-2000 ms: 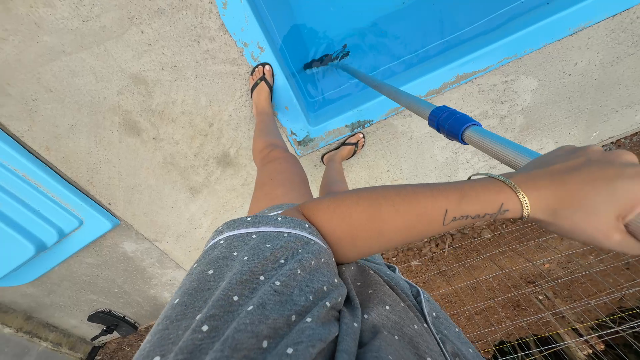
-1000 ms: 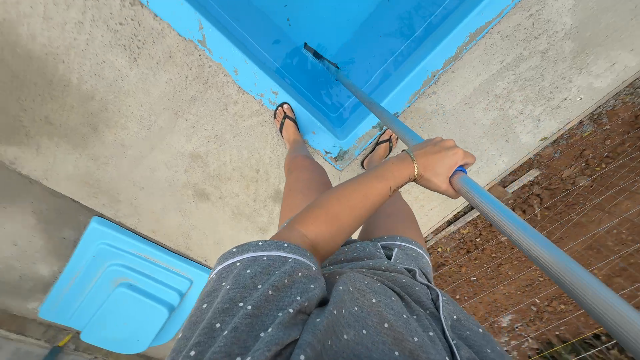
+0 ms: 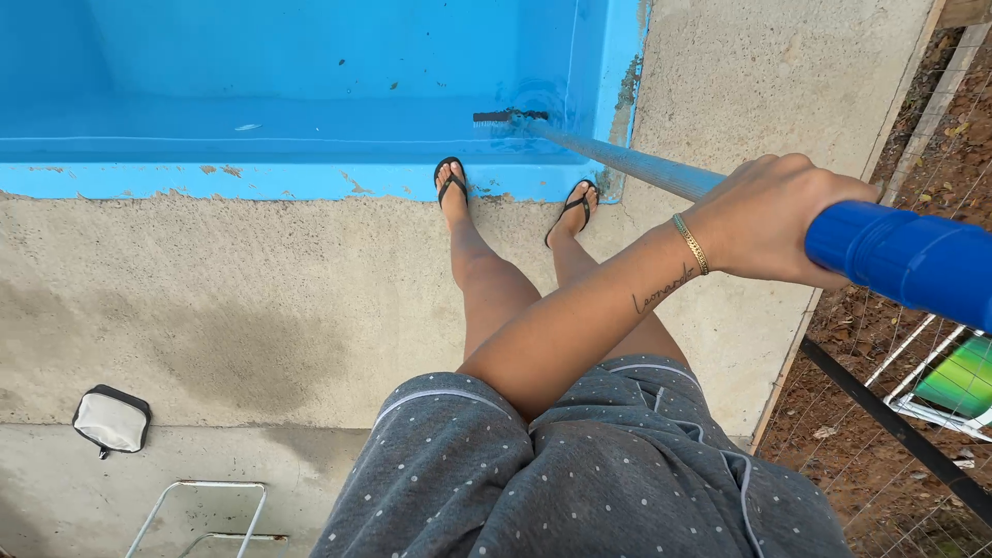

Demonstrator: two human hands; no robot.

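Observation:
My left hand [image 3: 790,217] grips a telescopic metal pole [image 3: 643,167], just beside its blue plastic collar [image 3: 899,248]. The left forearm crosses in front of my body, with a gold bracelet at the wrist. From the hand the pole slants up and left into the blue swimming pool [image 3: 310,182]. At its far end a dark pool brush [image 3: 492,118] with pale bristles touches the water near the pool's corner, with ripples around it. My right hand is out of view.
My feet in black flip-flops [image 3: 452,182] stand at the pool's worn rim. A skimmer net [image 3: 112,421] and a white metal frame [image 3: 217,484] are at the lower left. Wire fencing [image 3: 852,403] over brown soil and a green-and-white chair [image 3: 961,376] lie to the right.
The view has turned a lot. The left hand still holds the pole. The brush has moved to near the pool's right-hand corner, and the blue collar is now fully visible beside the hand.

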